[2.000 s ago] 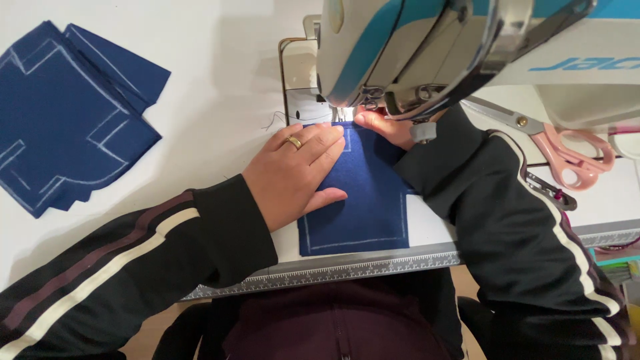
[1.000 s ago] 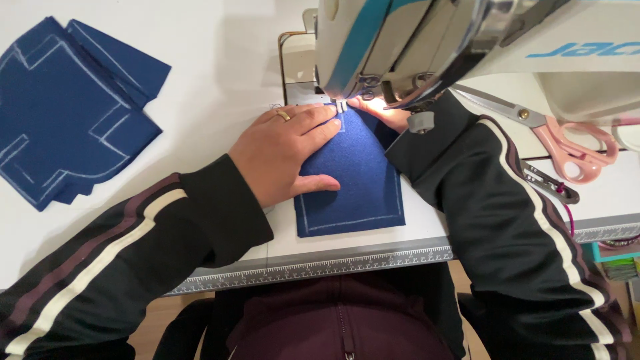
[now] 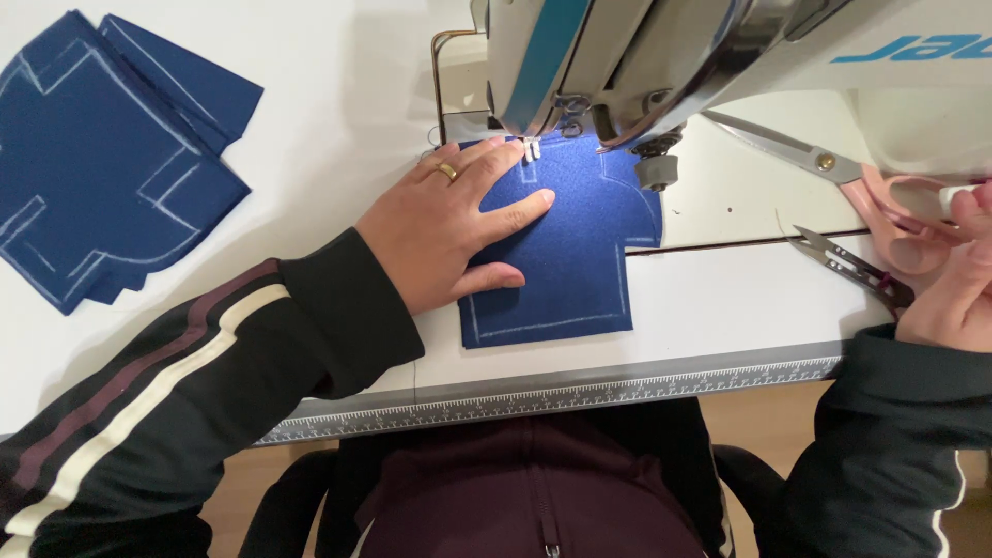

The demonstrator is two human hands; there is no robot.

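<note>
A blue fabric piece with chalk lines (image 3: 566,256) lies beneath the presser foot (image 3: 532,149) of a sewing machine (image 3: 620,70). My left hand (image 3: 453,221) rests flat on the fabric's left part, fingers spread, its fingertips beside the foot. At the right edge, my right hand (image 3: 957,287) is partly out of view, with a small white object (image 3: 955,200) at its fingertips; whether it grips this is unclear. Next to that hand lie pink-handled fabric shears (image 3: 845,170) and dark thread snips (image 3: 849,267).
More chalk-marked blue fabric pieces (image 3: 101,163) lie stacked at the left on the white table. A measuring scale (image 3: 542,401) runs along the table's front edge. A bent metal rod guard (image 3: 438,85) stands left of the machine head.
My right hand has left the fabric by the presser foot and moved right, beside the shears and snips. My left hand stays on the fabric, its fingers now more spread.
</note>
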